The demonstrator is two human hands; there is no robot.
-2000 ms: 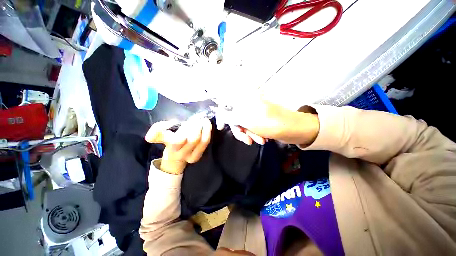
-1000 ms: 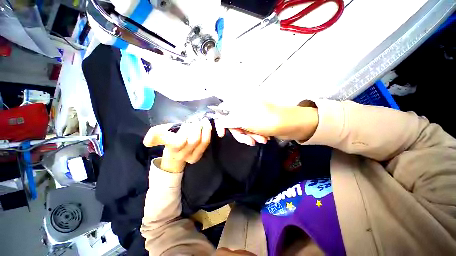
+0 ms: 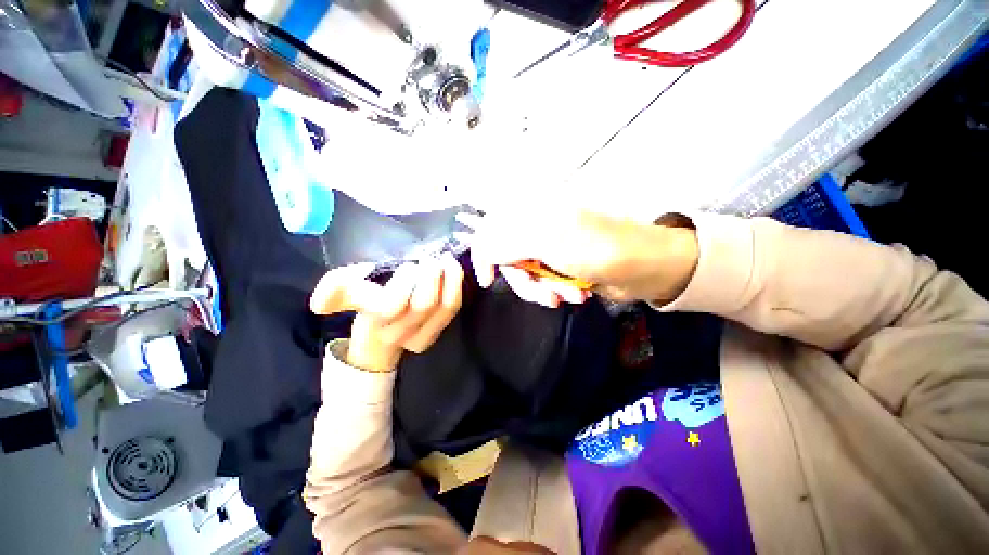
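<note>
A black garment point(image 3: 260, 358) lies over my lap and against the table edge. A smoother, shinier dark part point(image 3: 363, 241) shows between the hands and the light-blue object. My left hand point(image 3: 399, 304) pinches the garment's edge with thumb and fingers. My right hand point(image 3: 548, 255) is just right of it at the same edge, with its fingers curled around thread snips point(image 3: 555, 274). Only a strip of their orange body shows; the blades are not clear. Glare washes out part of my right hand, and single threads cannot be made out.
Red-handled scissors point(image 3: 685, 49) lie on the white table point(image 3: 607, 141) beside a black object point(image 3: 553, 9). Metal machine parts point(image 3: 442, 95) stand beyond the hands. A light-blue round object point(image 3: 295, 179) is beside the cloth. A ruler strip point(image 3: 830, 141) edges the table, with a blue crate point(image 3: 819, 208) below.
My right hand has turned slightly, and the orange body of the snips now shows in it. My left hand keeps its pinch on the garment almost in place. The view has shifted slightly.
</note>
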